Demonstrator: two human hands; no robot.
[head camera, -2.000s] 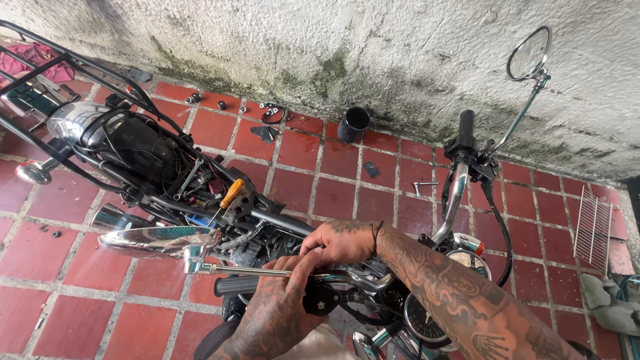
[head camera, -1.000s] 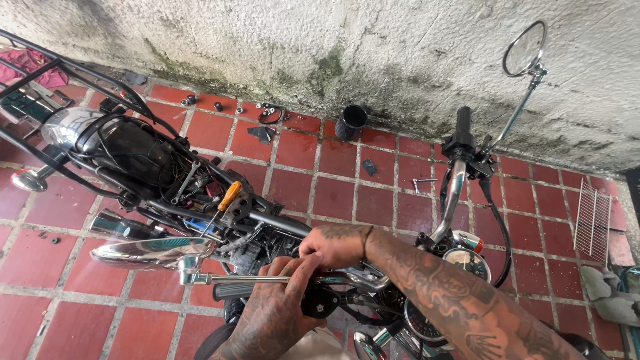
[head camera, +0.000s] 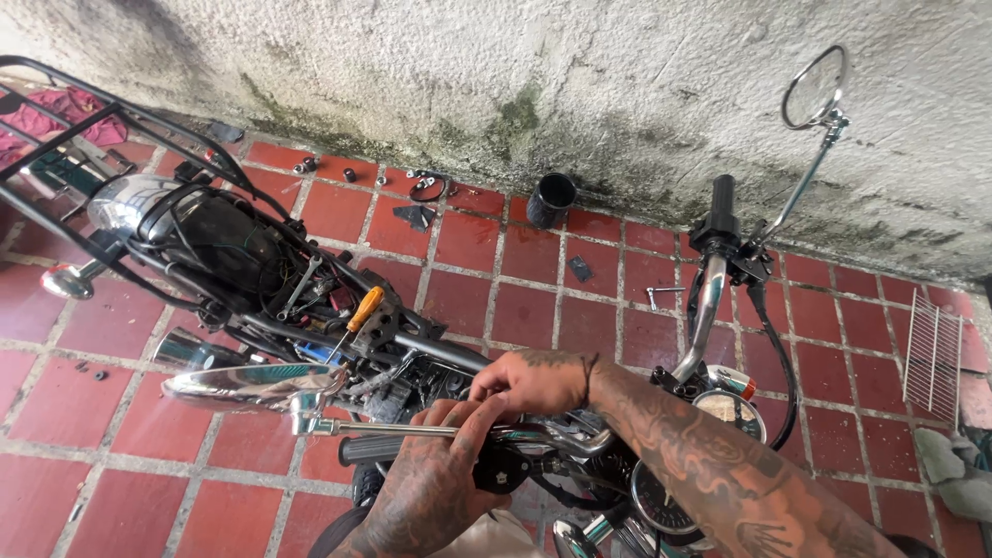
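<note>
My left hand (head camera: 446, 457) wraps over the near end of the motorcycle handlebar (head camera: 573, 443), at the chrome mirror stem (head camera: 380, 428) beside the black grip (head camera: 368, 449). My right hand (head camera: 535, 382) meets it there from above, its fingers curled at the stem's base; what its fingertips hold is hidden. A round chrome mirror (head camera: 252, 387) ends the stem at left. Below my left hand sits a black control housing (head camera: 500, 469). An orange-handled screwdriver (head camera: 366, 308) and a combination wrench (head camera: 301, 288) rest on the open motorcycle frame.
The far handlebar grip (head camera: 722, 205) and second mirror (head camera: 815, 89) rise near the rough wall. A black cup (head camera: 551, 201), a small T-shaped tool (head camera: 663, 293), sockets (head camera: 306, 164) and dark scraps (head camera: 415, 217) lie on the red tiles. A wire rack (head camera: 932, 356) is at right.
</note>
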